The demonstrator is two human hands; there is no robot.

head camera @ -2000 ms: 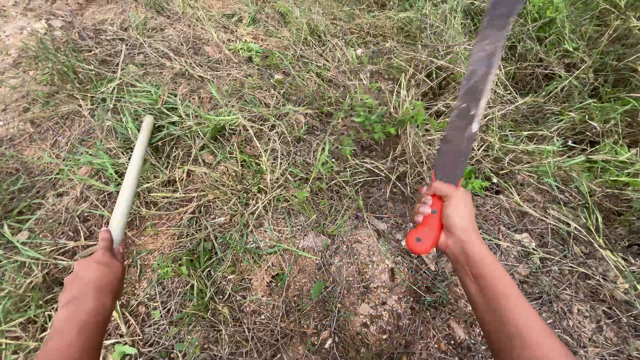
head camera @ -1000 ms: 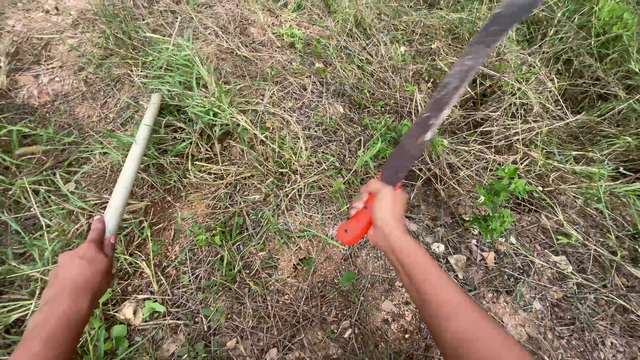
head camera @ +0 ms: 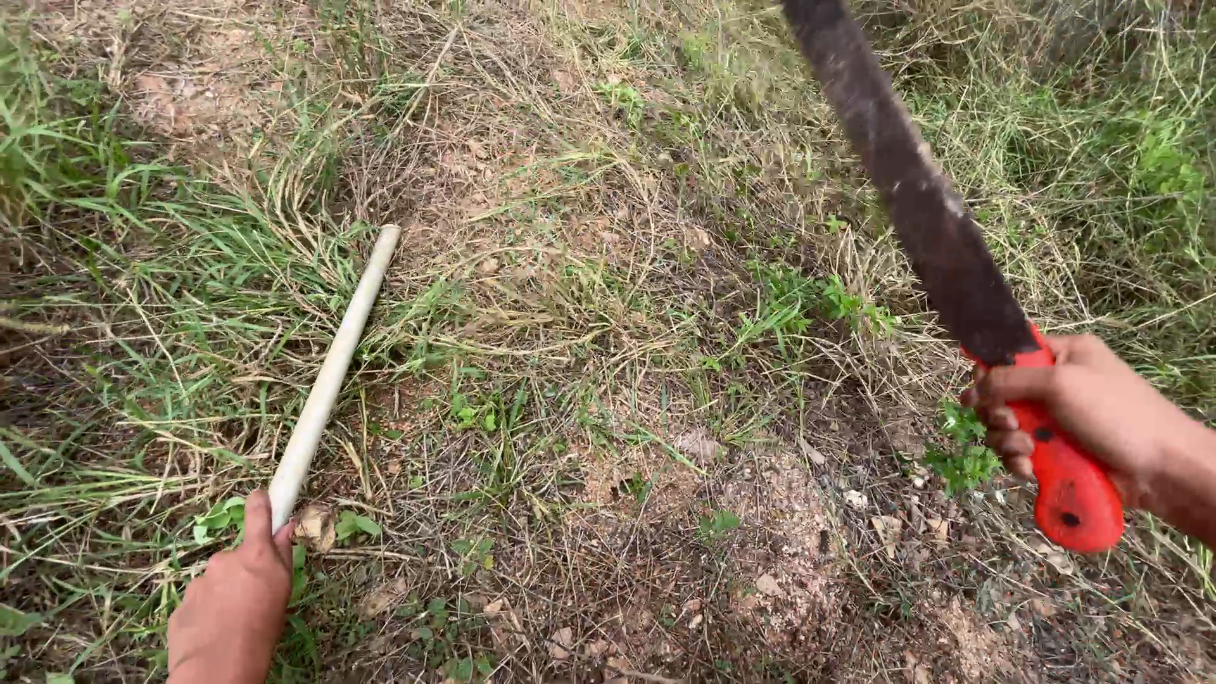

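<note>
At the lower left my left hand (head camera: 237,584) is closed around the near end of a pale, smooth stick (head camera: 332,375), which points up and slightly right over the grass. My right hand (head camera: 1073,408), at the right side, grips the red handle (head camera: 1078,499) of a machete. Its dark, worn blade (head camera: 912,190) rises up and to the left, and the tip lies beyond the top edge. The handle's rounded butt with dark rivets shows below my fingers.
Dry, flattened grass (head camera: 570,313) and bare soil with small stones (head camera: 769,560) cover the middle ground. Green grass tufts (head camera: 228,275) grow at the left. Taller grass (head camera: 1121,180) stands at the right, and a small leafy plant (head camera: 959,451) is beside my right hand.
My right hand has moved to the right with the machete, whose blade leaned up and right before and leans up and left now. My left hand still holds the stick.
</note>
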